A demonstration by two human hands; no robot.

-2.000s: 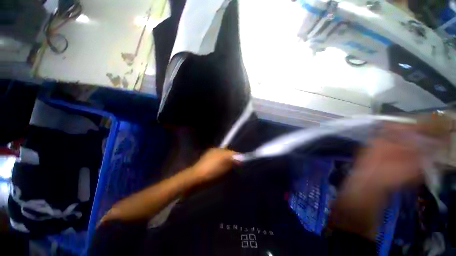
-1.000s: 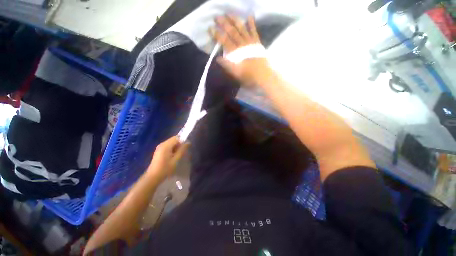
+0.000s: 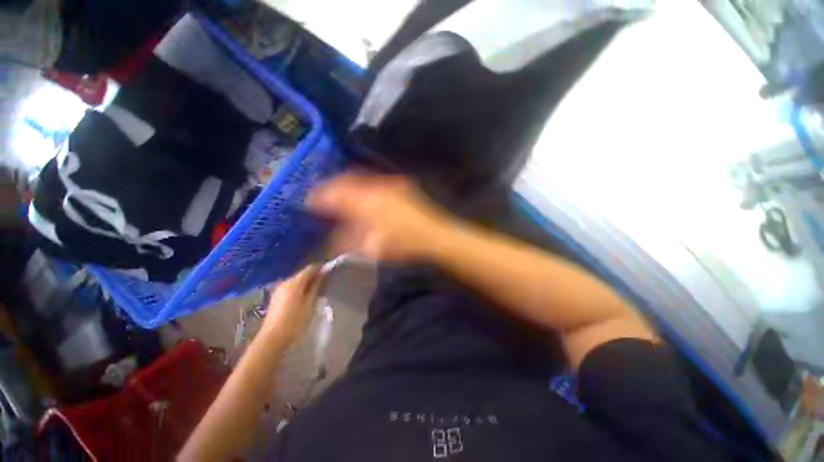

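A black fabric panel (image 3: 434,113) with white or pale grey parts lies on the white table and hangs over its front edge. My right hand (image 3: 375,217) is blurred and stretched across to the left, just below the hanging fabric; its fingers and any hold are unclear. My left hand (image 3: 296,293) is lower, beside the basket. A white strip (image 3: 323,334) hangs down next to it, and its upper end is at my left fingers, which seem closed on it.
A blue plastic basket (image 3: 230,257) on the left holds a bulky black-and-white garment (image 3: 145,180). A red plastic basket (image 3: 135,406) stands on the floor. A black pad (image 3: 771,365) and scissor-like handles (image 3: 775,230) are at the right of the table.
The view has turned, showing more floor and the red basket. My right hand has left the fabric on the table and come down near my left hand. The strip now hangs below my left hand.
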